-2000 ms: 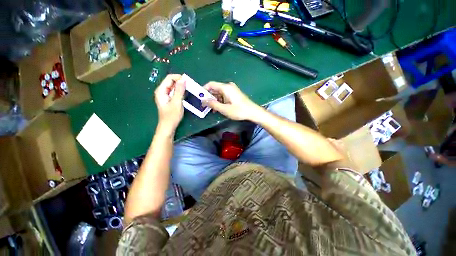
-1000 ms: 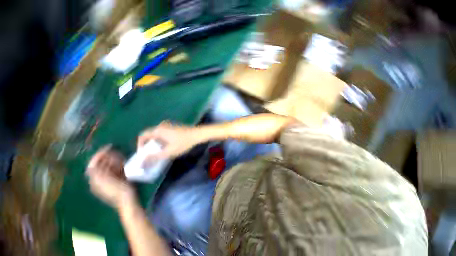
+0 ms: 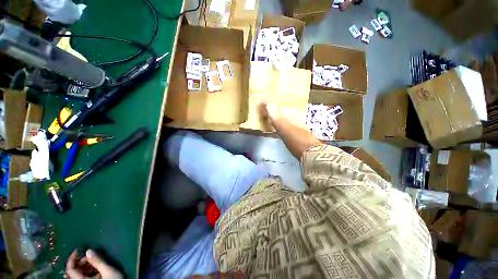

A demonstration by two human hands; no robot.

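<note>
My left hand (image 3: 90,266) is at the bottom left over the green mat, cut off by the lower edge. Its fingers are curled, with a dark spot near the fingertips; I cannot tell if it holds something. My right hand (image 3: 266,113) reaches out over the brown carton flap (image 3: 281,90); it is small and its fingers are unclear, and no device shows in it. Several white devices (image 3: 214,80) with windows lie in the open carton (image 3: 206,111) at the bench edge. More white devices (image 3: 276,46) fill the carton behind the flap.
A hammer (image 3: 106,161), pliers (image 3: 71,159), a screwdriver (image 3: 93,140) and a black wand with cable (image 3: 117,84) lie on the green mat (image 3: 117,201). Two more cartons of white parts (image 3: 327,76) stand on the floor, with stacked boxes (image 3: 448,106) farther right.
The view has swung right towards the cartons. The white device held earlier no longer shows in my hands. My hands are now far apart, the right one out over the carton flap.
</note>
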